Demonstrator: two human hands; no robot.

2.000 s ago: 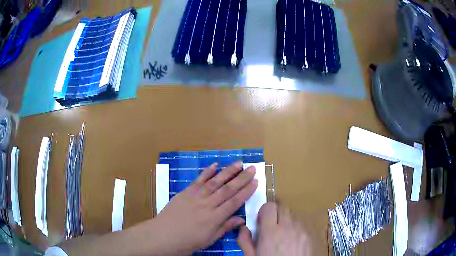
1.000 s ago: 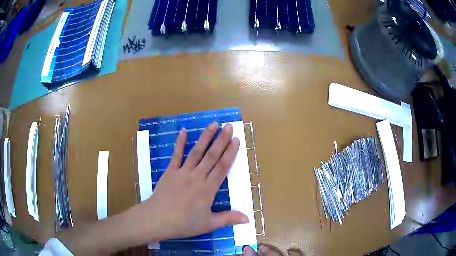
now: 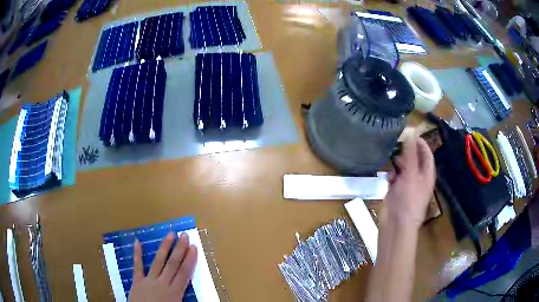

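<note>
My left hand [image 3: 163,271] lies flat, fingers spread, on the blue cell layout [image 3: 151,233] at the lower left, cut off by the bottom edge. White strips [image 3: 203,268] run along both side edges of the layout, with thin ribbon ends sticking out on the right. My right hand [image 3: 412,177] is at the right, beside the base of the grey round container [image 3: 354,130]. Its fingers are bent near a small dark thing; whether it holds anything cannot be told.
Short ribbon pieces [image 3: 325,259] and loose white strips [image 3: 331,186] lie between my hands. Dark cell stacks [image 3: 227,88] rest on the grey sheet [image 3: 177,141]. A finished stack [image 3: 40,141] is at left. A white ring [image 3: 421,85] and red-yellow scissors [image 3: 481,156] are at right.
The view has swung right. My right hand has moved from the layout's lower right edge to beside the grey container. My left hand stays on the layout.
</note>
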